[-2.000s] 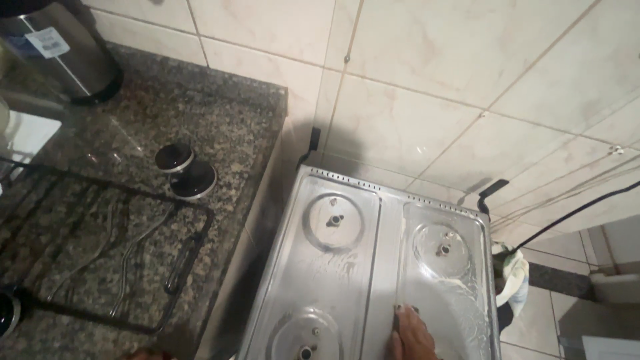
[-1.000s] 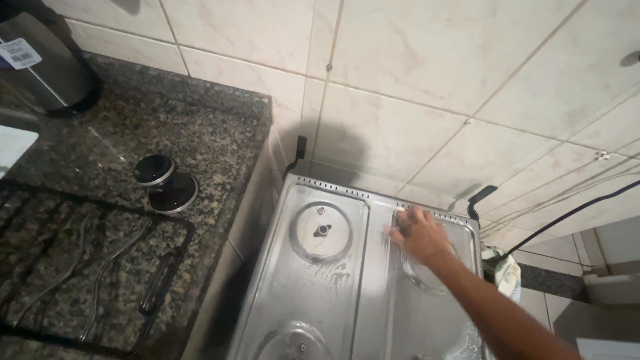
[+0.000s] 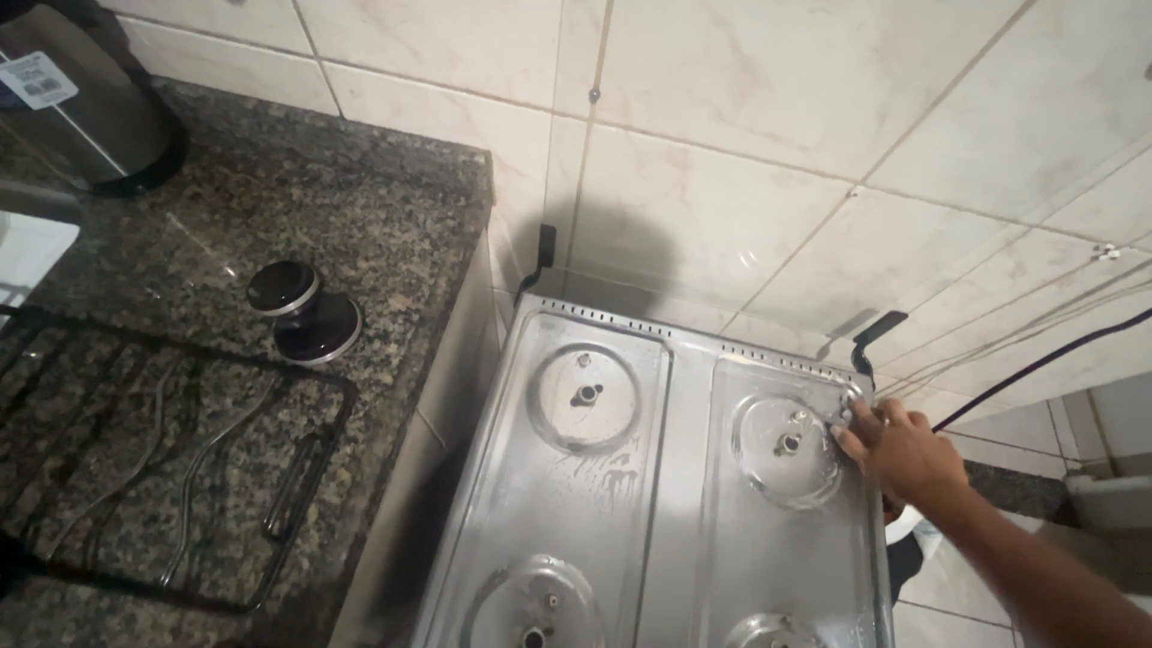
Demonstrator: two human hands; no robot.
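Observation:
My right hand (image 3: 904, 450) rests with bent fingers on the back right corner of the stainless steel stovetop (image 3: 679, 468), beside the back right burner recess (image 3: 787, 450). Whether something small is under the fingertips cannot be told. The back left burner recess (image 3: 585, 396) has no cap on it, and wet streaks show on the metal below it. My left hand is not in view.
Left of the stove, a granite counter (image 3: 405, 207) holds two stacked black burner caps (image 3: 317, 328), a black wire pan grate (image 3: 346, 450) and a steel appliance (image 3: 90, 117). Black hinges (image 3: 877, 333) rise behind the stove. A dark cable (image 3: 1044, 369) runs at right.
My right hand has moved from low on the right half of the stovetop up to its back edge, then right to the back right corner.

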